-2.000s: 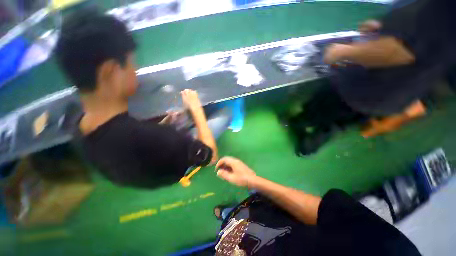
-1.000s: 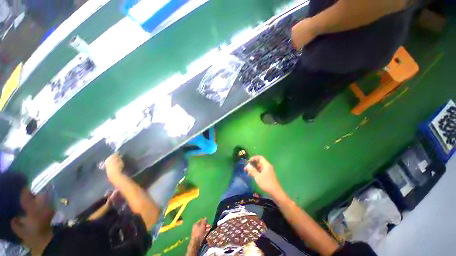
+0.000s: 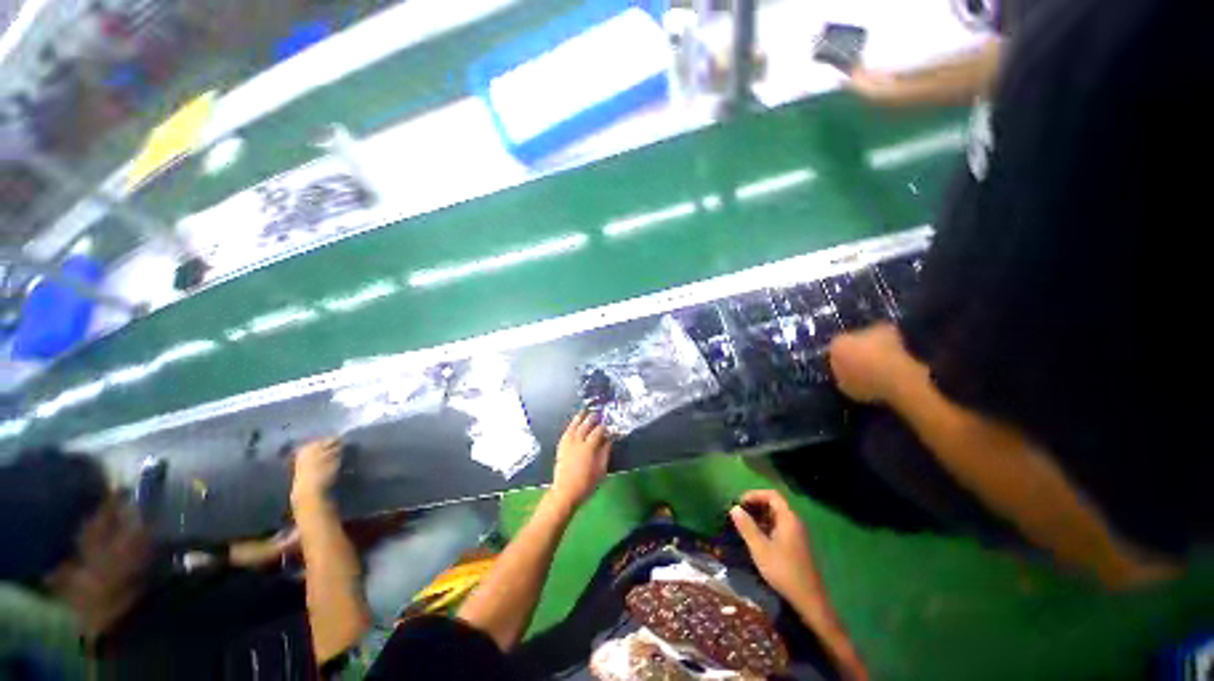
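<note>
A crinkled clear plastic bag point(image 3: 666, 382) lies on the dark bench point(image 3: 553, 377) in front of me. A small cluster of black parts point(image 3: 595, 386) sits at its left end. My left hand point(image 3: 582, 455) reaches over the bench's near edge, with its fingertips just below the cluster; whether they grip anything is too blurred to tell. My right hand point(image 3: 775, 532) is off the bench, low and right of centre, with bent fingers; a tiny dark spot shows at the fingertips, but I cannot tell if it is a held part.
White crumpled papers or bags point(image 3: 499, 423) lie left of the clear bag. Trays of black parts point(image 3: 786, 333) lie to its right. One person point(image 3: 1065, 306) stands close at right; another person's hand point(image 3: 317, 470) is on the bench at left. A green conveyor point(image 3: 533, 260) runs behind.
The view has moved to the bench. My left hand has gone from low beside my body up to the bench at the clear bag. My right hand stays off the bench.
</note>
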